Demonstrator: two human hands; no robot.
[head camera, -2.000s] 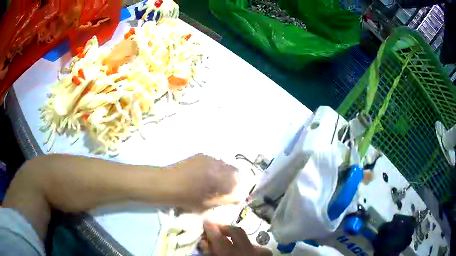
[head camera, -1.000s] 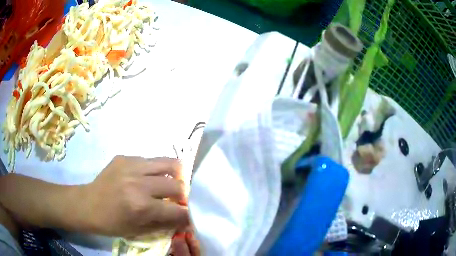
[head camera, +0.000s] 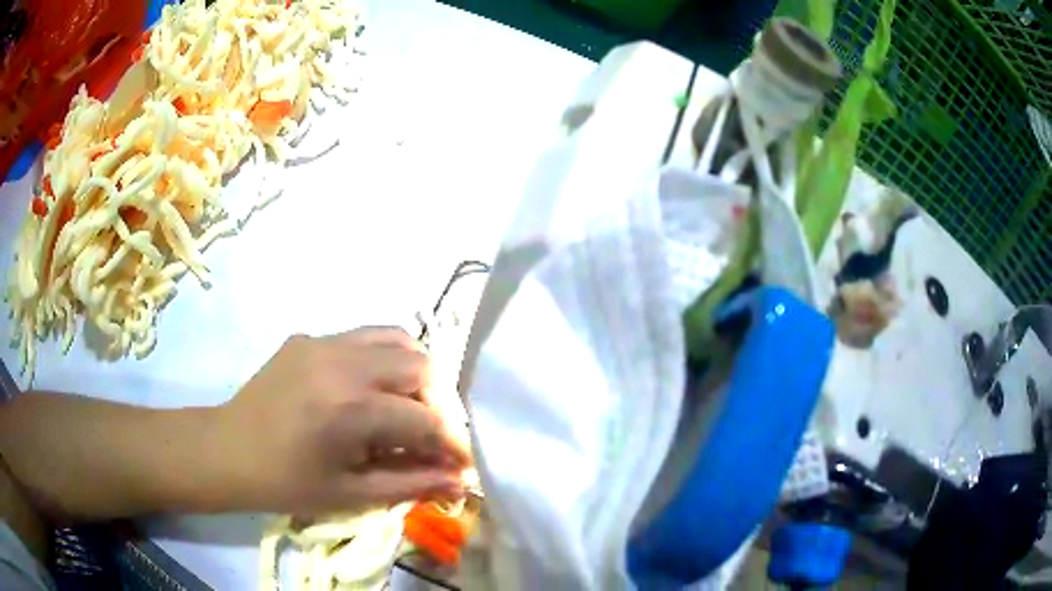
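Observation:
My left hand (head camera: 346, 427) lies on the white table, its curled fingertips in the bright light at the sewing point. The tips are overexposed, so their hold is unclear. A small orange piece (head camera: 436, 529) lies just below the fingertips, beside a bunch of cream strips (head camera: 340, 554) under the hand. A white cloth, like a face mask (head camera: 577, 393), hangs on the machine head and hides the needle area. My right hand cannot be made out; a blurred tan patch shows at the cloth's lower edge.
A heap of cream strips with orange bits (head camera: 150, 173) lies at upper left, beside a red-orange bag (head camera: 58, 69). A curved blue part (head camera: 738, 439) and a thread cone (head camera: 790, 75) stand by the cloth. A green basket (head camera: 981, 127) is behind the machine.
The view has moved closer to the machine, with the cloth now larger. My left hand stays at the sewing point. The right fingers seen earlier below it no longer show clearly; the orange piece now shows there.

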